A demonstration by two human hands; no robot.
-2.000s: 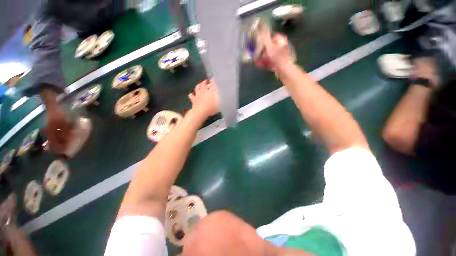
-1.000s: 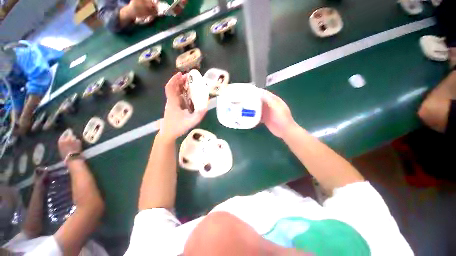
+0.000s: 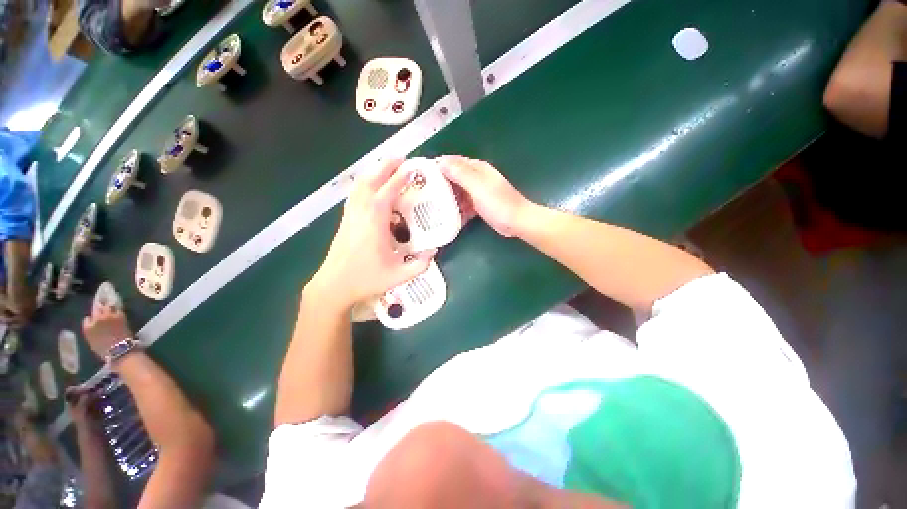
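Note:
My left hand (image 3: 360,234) and my right hand (image 3: 487,194) hold a cream front cover (image 3: 431,204) between them above the near green surface. Its slotted grille and dark round openings face up. My left fingers wrap its left side; my right fingers are at its upper right edge, partly hidden behind it. Whether a back shell is under the cover cannot be seen. Another front cover (image 3: 416,300) lies just below on the near surface, with a cream part partly hidden beneath my left hand.
A grey post (image 3: 450,50) stands at the pale rail (image 3: 517,62) ahead. Beyond are a loose front cover (image 3: 389,90), raised units (image 3: 312,50) and open back shells (image 3: 220,62) on the belt. A white disc (image 3: 690,43) lies right. Other people's arms show left and right.
My hands have come together. The blue-parted back shell in my right hand no longer shows, and the cover in my left hand now faces up. The view has shifted.

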